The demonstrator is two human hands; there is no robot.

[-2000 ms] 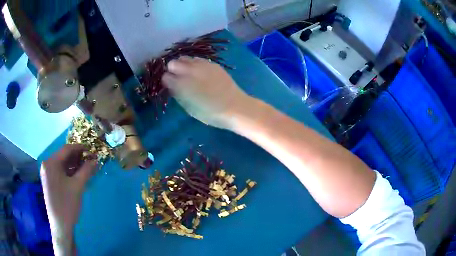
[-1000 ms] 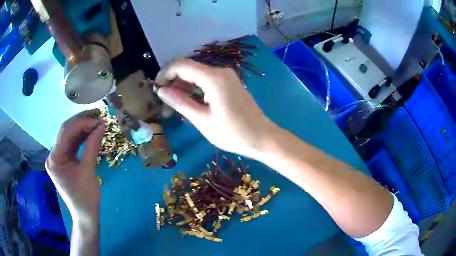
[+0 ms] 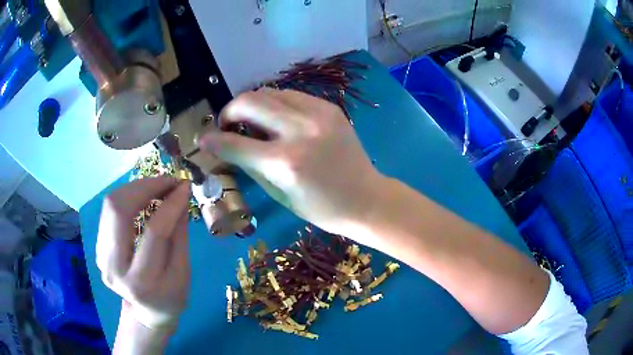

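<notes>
My left hand (image 3: pixel 149 239) pinches a small brass terminal (image 3: pixel 184 175) between thumb and fingertips, just left of the lower electrode holder (image 3: pixel 228 211). My right hand (image 3: pixel 291 149) is at the right of the electrodes with thumb and index finger pinched together; a lead wire between them is too small to make out clearly. The upper electrode holder (image 3: pixel 130 114) is above my left fingertips, with the upper electrode (image 3: pixel 169 144) pointing down beside them. Bare terminals (image 3: pixel 147 166) lie heaped behind my left hand.
Finished pieces (image 3: pixel 305 277) lie heaped at front centre on the teal work mat (image 3: pixel 409 277). Lead wires (image 3: pixel 323 75) lie behind my right hand. A white machine panel (image 3: pixel 277 35) stands behind. A black knob (image 3: pixel 48 116) is at left; a control box (image 3: pixel 503 90) and blue bins (image 3: pixel 590 222) are at right.
My right hand has left the wire bundle and come left to the electrodes. My left hand has moved from the terminal heap to the electrode, now pinching a terminal. The view has shifted.
</notes>
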